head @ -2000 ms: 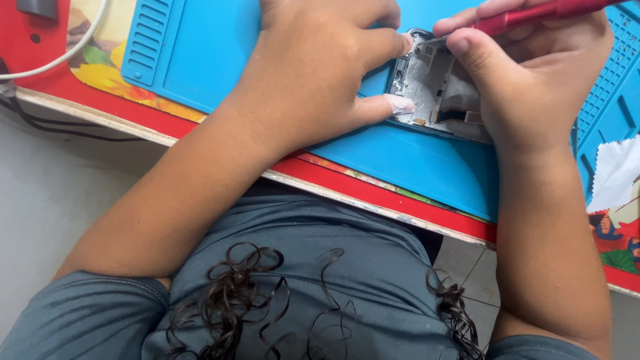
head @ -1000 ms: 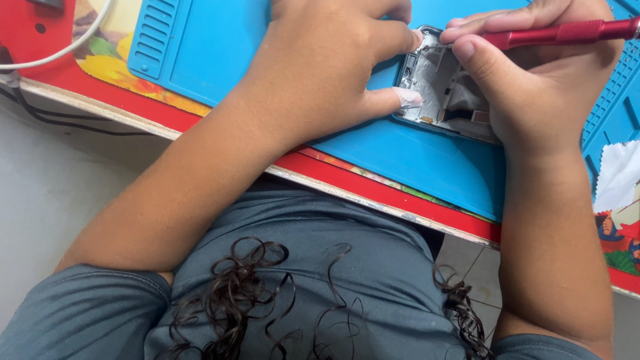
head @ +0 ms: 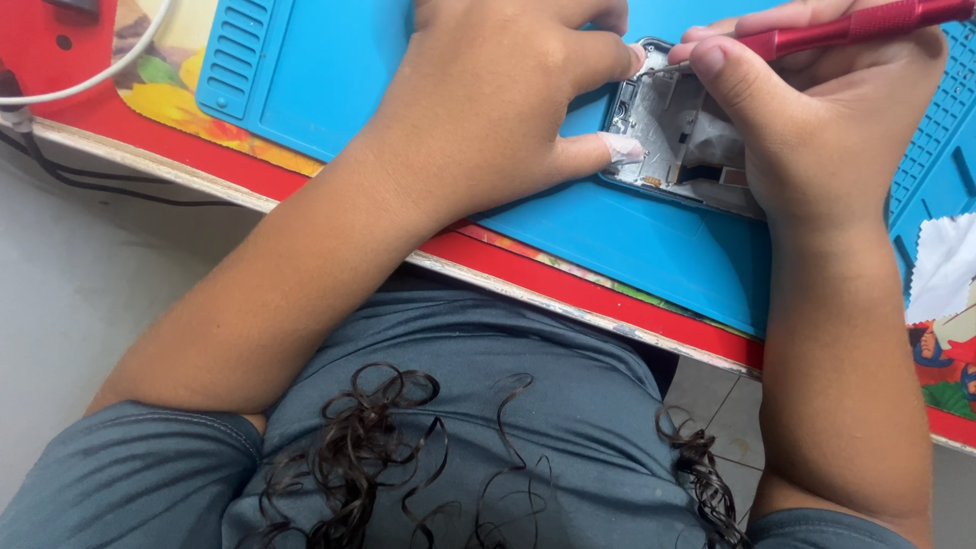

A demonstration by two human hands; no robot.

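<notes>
An opened phone frame (head: 663, 145) with a bare metal inside lies on a blue silicone repair mat (head: 564, 236). My left hand (head: 496, 99) steadies its left end, the index fingertip near the upper corner and the thumb, wrapped in whitish tape, on the lower inner part. In my right hand (head: 808, 114) is a red metal-handled tool (head: 846, 30), pinched between thumb and fingers, its thin tip at the upper left corner of the phone frame near my left fingertip. My right hand hides the right part of the frame.
A white cloth with a zigzag edge (head: 942, 267) lies at the right on the mat and table. A white cable (head: 114, 72) curves over the red table (head: 69, 91) at the upper left, with dark cables below its edge. The table's front edge (head: 534, 293) runs close to my body.
The red tool's handle has tilted slightly since the earlier frames, and its thin tip now shows at the frame's upper left corner. My left hand keeps about the same hold.
</notes>
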